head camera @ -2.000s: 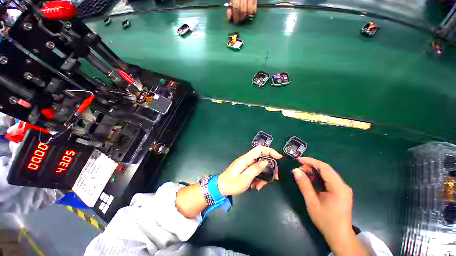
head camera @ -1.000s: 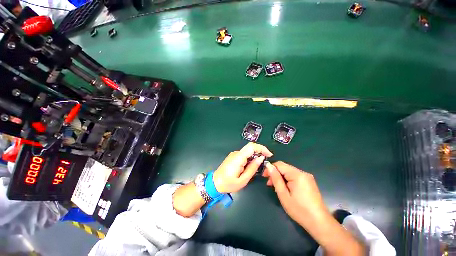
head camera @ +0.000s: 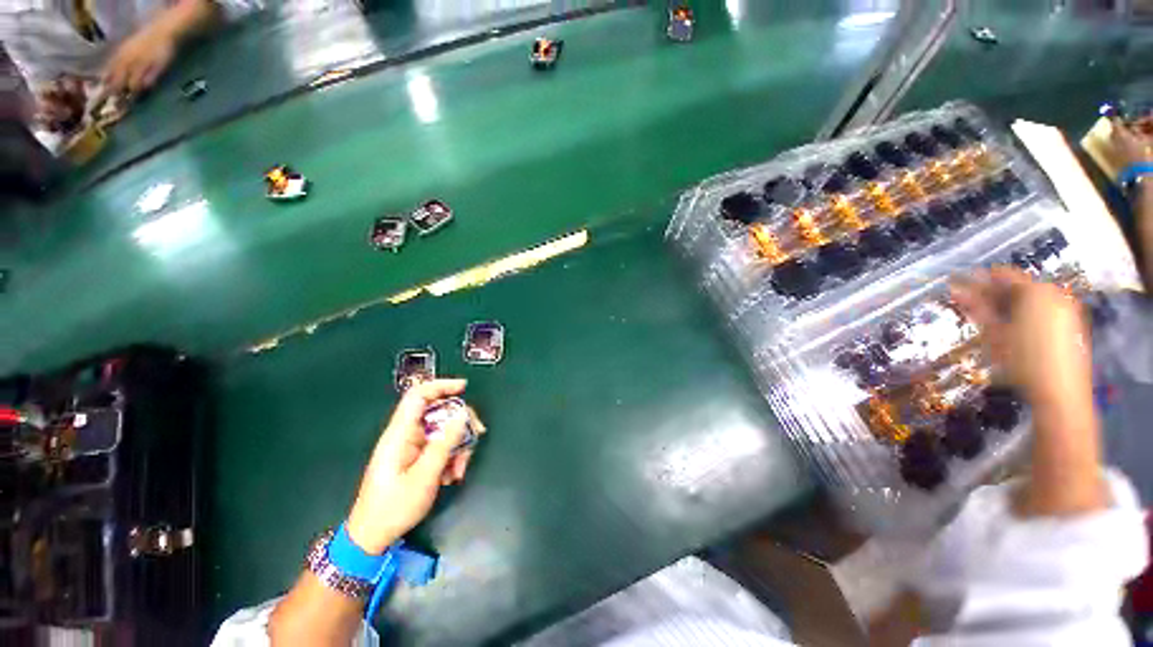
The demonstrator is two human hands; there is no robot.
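Observation:
My left hand [head camera: 411, 461], with a blue strap and a bracelet at the wrist, holds a watch housing [head camera: 448, 420] between thumb and fingers above the green bench. Two more watch housings lie just beyond it, one [head camera: 415, 367] at the fingertips and one [head camera: 483, 343] to its right. My right hand [head camera: 1030, 348] is blurred over the clear blister tray [head camera: 790, 331] on the right. The tray holds rows of black pieces with orange flex strips. Its fingertips are over the tray's right part, and whether they grip a piece cannot be told.
The black press fixture [head camera: 158, 468] stands at the lower left. Past the worn yellowish strip [head camera: 506, 264], the green belt carries several housings, two close together [head camera: 411, 225]. Another person's hands [head camera: 139, 57] are at the upper left, and a person's hand [head camera: 1129, 145] at the right edge.
The view has swung right, bringing the blister tray in. My right hand has left my left hand and moved over the tray. My left hand still holds a housing.

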